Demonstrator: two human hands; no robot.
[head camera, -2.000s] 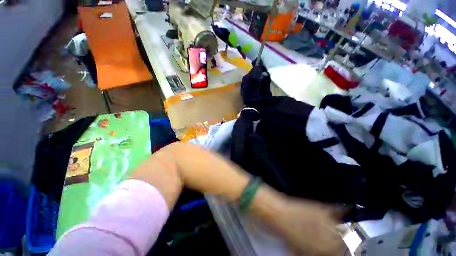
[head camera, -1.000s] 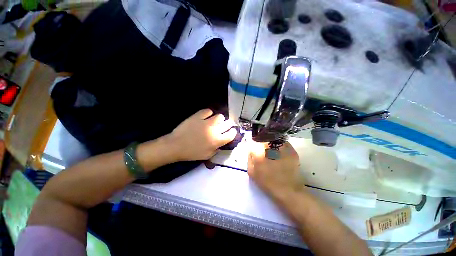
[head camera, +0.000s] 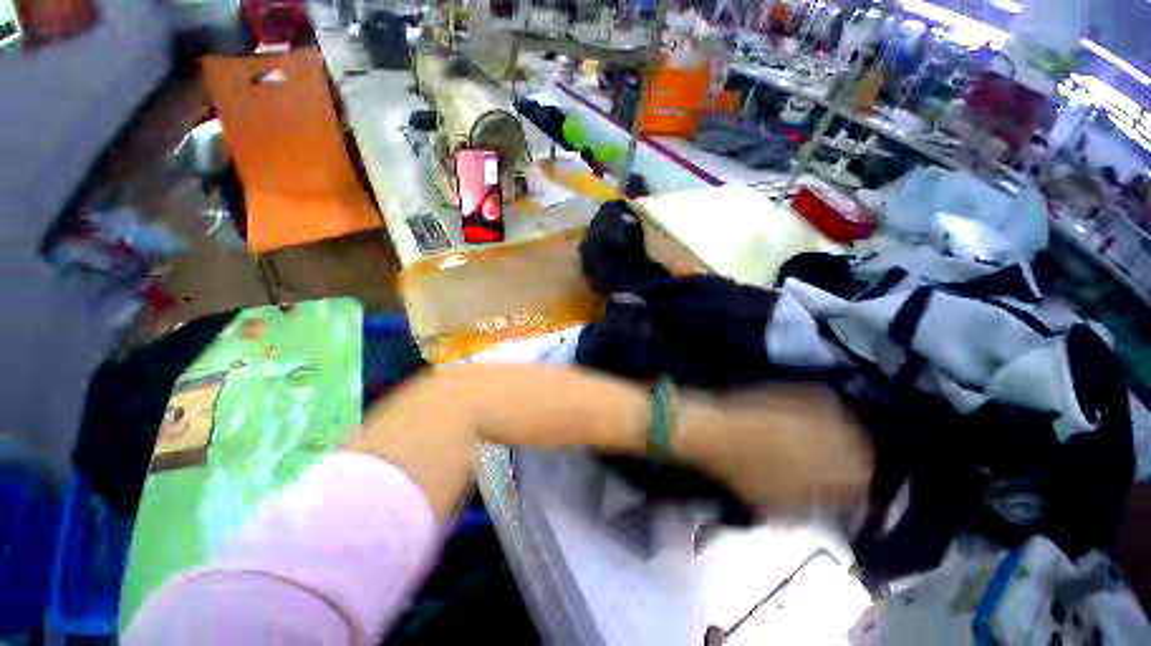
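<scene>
A large black garment heap with pale grey-white panels (head camera: 972, 341) lies on the machine table (head camera: 574, 562) and fills the right side. My left arm reaches across from the lower left. My left hand (head camera: 802, 461) is motion-blurred over the near side of the black cloth, its fingers too unclear to show a grip. A blurred grey and black piece of cloth (head camera: 612, 505) hangs below my wrist. The white sewing machine head with its blue stripe (head camera: 1003, 599) is cut off at the lower right. The lit needle plate area (head camera: 776, 581) shows beside it. My right hand is out of the picture.
A green patterned board (head camera: 284, 416) is at the left, over a blue basket (head camera: 82, 568). Beyond are an orange chair (head camera: 284, 152), a propped phone with a red screen (head camera: 480, 196) and a beige sewing machine (head camera: 461, 101). A red box (head camera: 833, 215) stands farther back.
The view has swung left and up from the needle area. My left hand has left the needle and is over the heap. My right hand has gone out of view.
</scene>
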